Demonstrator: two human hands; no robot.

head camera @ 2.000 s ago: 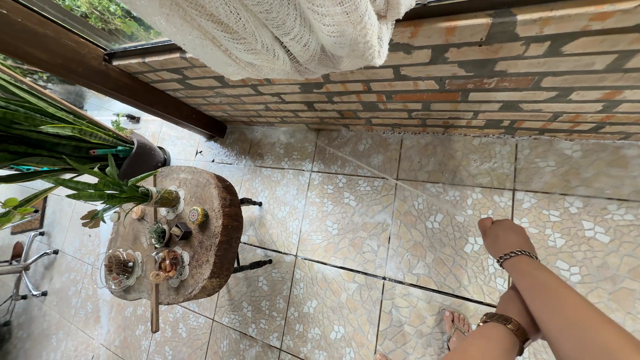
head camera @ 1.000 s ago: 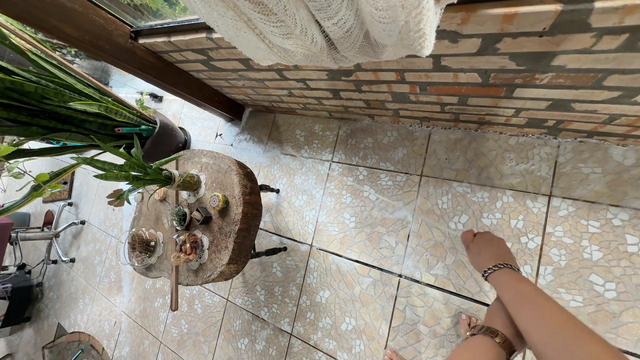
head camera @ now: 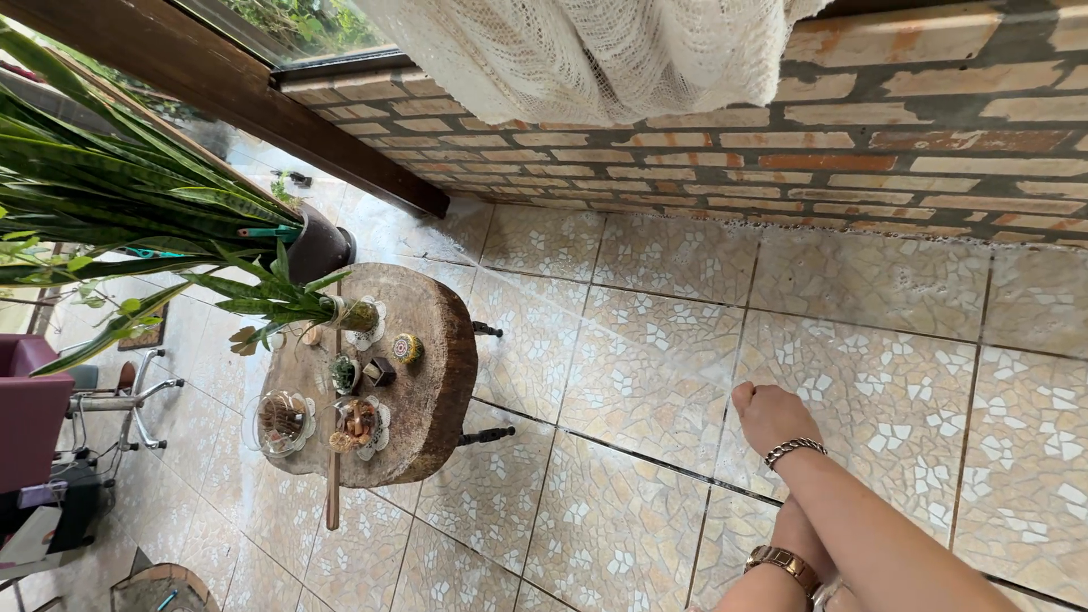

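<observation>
My right hand [head camera: 773,416], with a chain bracelet, is a closed fist above the tiled floor [head camera: 646,357]. A thin water jet [head camera: 586,316] runs from near its thumb towards the foot of a dark wooden post [head camera: 374,170]. What the fist grips is hidden. My left hand [head camera: 803,531], below a metal wristwatch, lies behind the right forearm and is mostly covered. Along the brick wall [head camera: 748,161] the tiles are wet, with small bubbles. The view is turned sideways.
A wood-slab table [head camera: 425,340] bears a potted plant [head camera: 353,314], glass dishes and small ornaments. Beyond it stand a dark pot [head camera: 319,246] of snake plants and a wheeled purple chair [head camera: 34,408]. A crocheted white curtain [head camera: 595,51] hangs by the window. A bare foot shows partly near my arms.
The water jet has swung along the wall base to the foot of the wooden post. My right hand stays closed. The view has shifted somewhat.
</observation>
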